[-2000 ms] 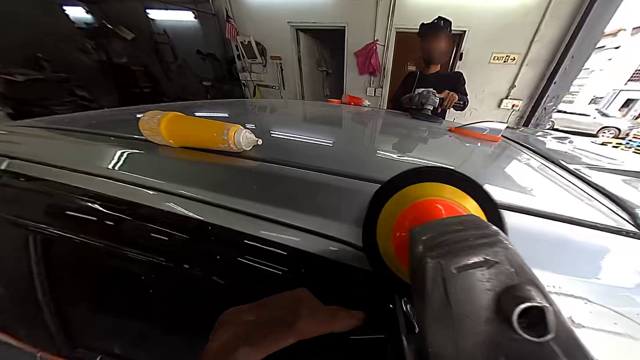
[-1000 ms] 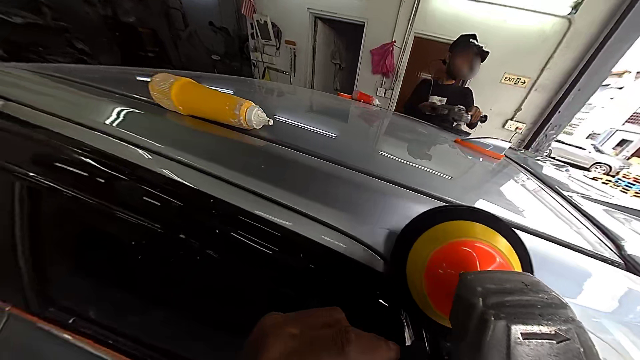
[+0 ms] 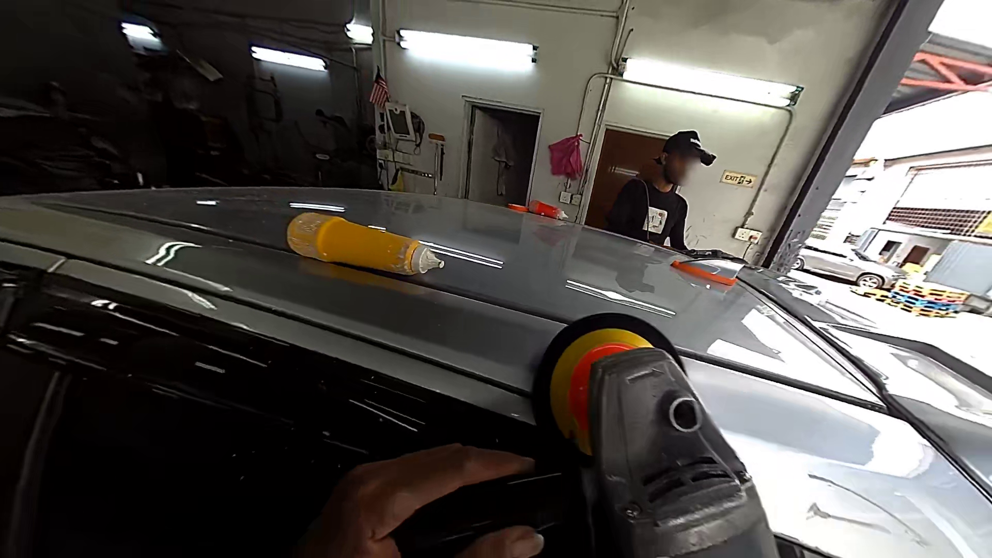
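My left hand (image 3: pixel 434 496) is closed around the black side handle of a rotary polisher (image 3: pixel 674 457). The polisher has a grey-black head and a round pad with yellow and orange-red layers and a black rim. Its pad stands tilted at the roof edge of a grey car (image 3: pixel 480 333), above the dark side window. My right hand is out of the frame. A yellow squeeze bottle (image 3: pixel 356 244) with a whitish nozzle lies on its side on the roof, left of the polisher.
Across the roof, a person (image 3: pixel 655 198) in a black cap and dark top stands near a brown door. An orange-edged object (image 3: pixel 704 273) lies at the roof's far right. A red bottle (image 3: pixel 547 209) lies on the far edge. Outside, a parked car (image 3: pixel 841 263) stands beside stacked coloured pallets.
My left hand now shows clearly on the side handle. The polisher has turned, its pad seen more from the side. The view has tilted up. The person across the roof has changed posture.
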